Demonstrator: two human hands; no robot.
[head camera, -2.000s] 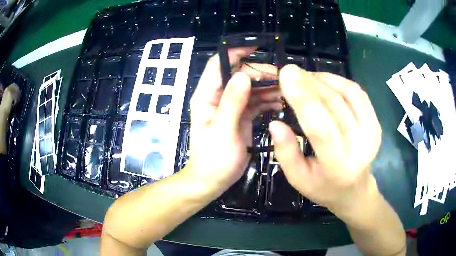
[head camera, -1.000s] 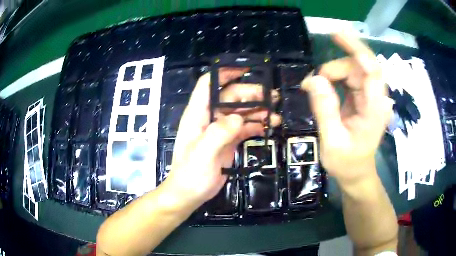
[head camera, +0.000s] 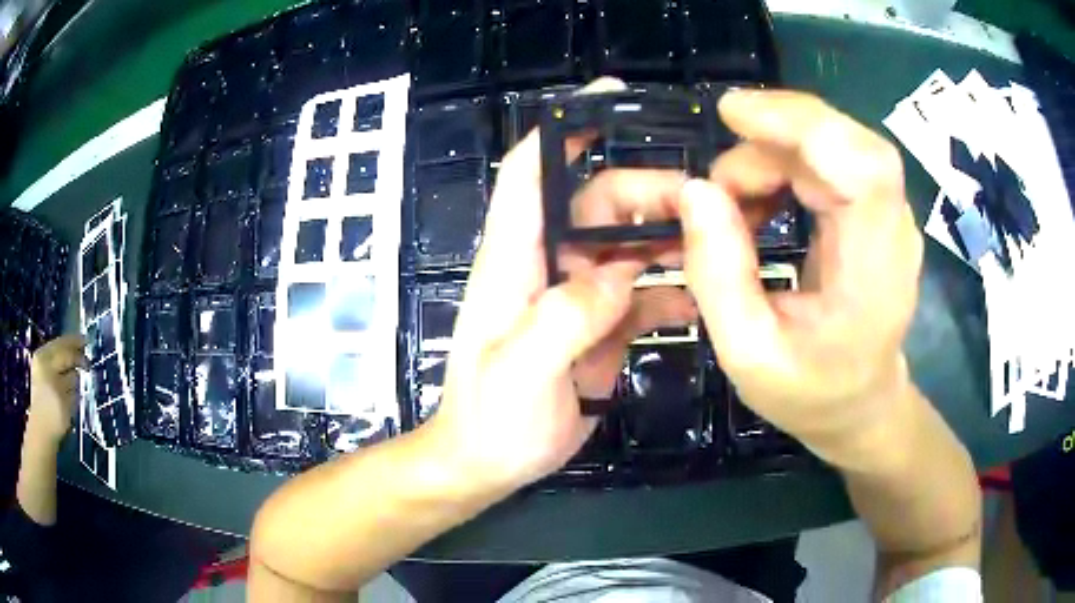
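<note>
A black plastic housing (head camera: 625, 232) with an open window is held up over the tray, its top edge away from me. My left hand (head camera: 519, 342) grips it from the left and below, with the thumb on its lower part. My right hand (head camera: 813, 259) is at its right side, thumb and fingertips at the frame's right bar; whether they pinch the frame or a small piece is not clear. A white die-cut sheet (head camera: 387, 247) with two rows of dark squares lies on the black blister tray (head camera: 224, 177). Pale square outlines show in tray pockets behind my hands.
Messy white liner sheets (head camera: 1014, 306) with dark film scraps (head camera: 988, 200) lie on the green bench at the right. More die-cut sheets (head camera: 100, 277) lie at the left, where another person's hand (head camera: 53, 383) touches them. A white rail runs behind the tray.
My right hand was apart from the housing a second ago and is now back at its right side. Another person's hand has come onto the left sheets. The view has shifted.
</note>
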